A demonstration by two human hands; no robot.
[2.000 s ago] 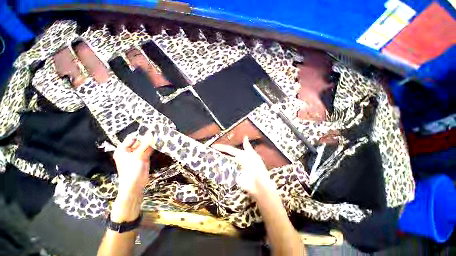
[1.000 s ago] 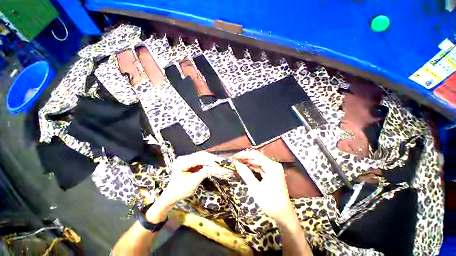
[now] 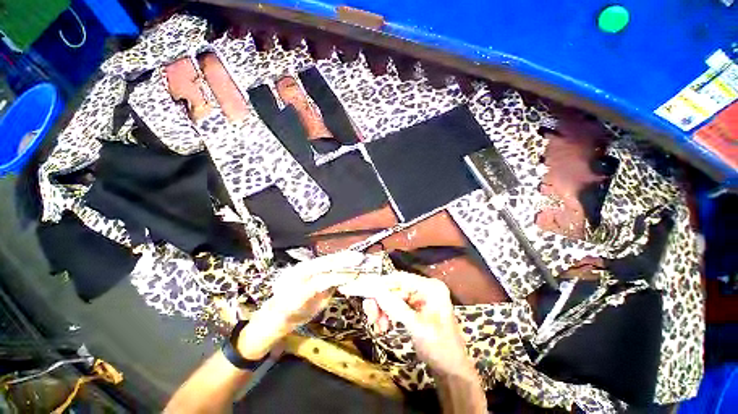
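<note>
Leopard-print material lies spread over the work surface, with black areas and reddish-brown openings. My left hand and my right hand meet at the material's near side. A small bit of leopard-print material shows between their fingers; its full shape is hidden. A long rounded leopard strip lies on the left part. A dark cutting die lies on the right part, with a thin dark bar beside it.
The blue press body with a green button runs along the far side. A blue bucket stands at the left. A yellowish perforated bar lies along the near edge. Ragged scrap strips lie at the right.
The view has swung right since the oldest frame. My hands have left the long strip, which now lies flat, and have come together nearer me, around a small bit of material.
</note>
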